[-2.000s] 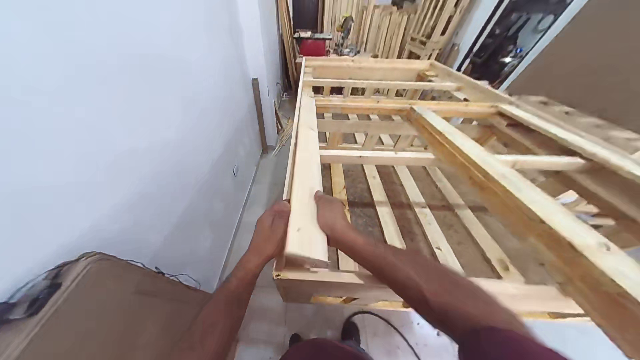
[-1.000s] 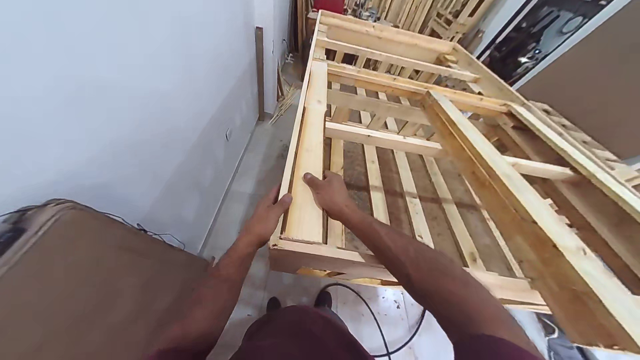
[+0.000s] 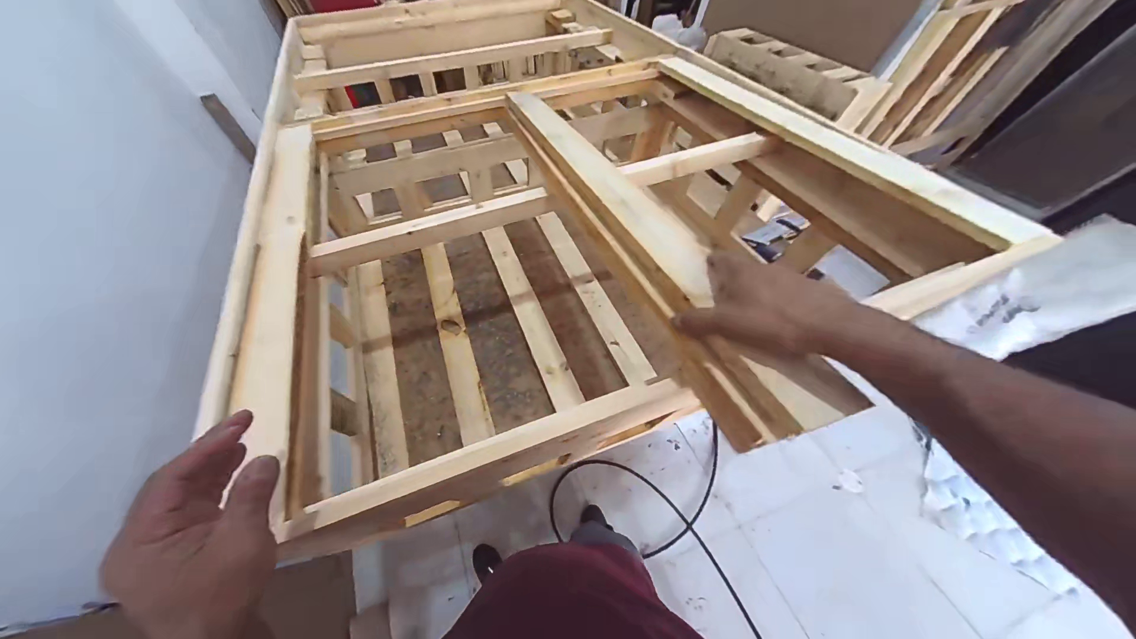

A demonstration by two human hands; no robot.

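A large frame of pale wood [image 3: 497, 444] with slats below fills the middle of the view. Along its left side lies a flat wooden board [image 3: 271, 337]. My left hand [image 3: 200, 524] is at the near left corner beside that board, fingers spread and apart from one another; whether it touches the wood is unclear. My right hand [image 3: 763, 306] grips a long wooden beam [image 3: 612, 195], thumb on its left edge and fingers over its top. The beam lies lengthwise over the frame, and its near end juts past the frame's front rail.
A white wall [image 3: 106, 222] runs along the left. A black cable [image 3: 621, 470] loops over the tiled floor by my feet. White wrapping [image 3: 1038, 293] lies at the right corner. Another slatted wooden piece [image 3: 790, 80] stands behind, near stacked boards at the upper right.
My right hand has left the left-side board and moved right onto the long beam. My left hand has opened beside the board. The view has swung to the right.
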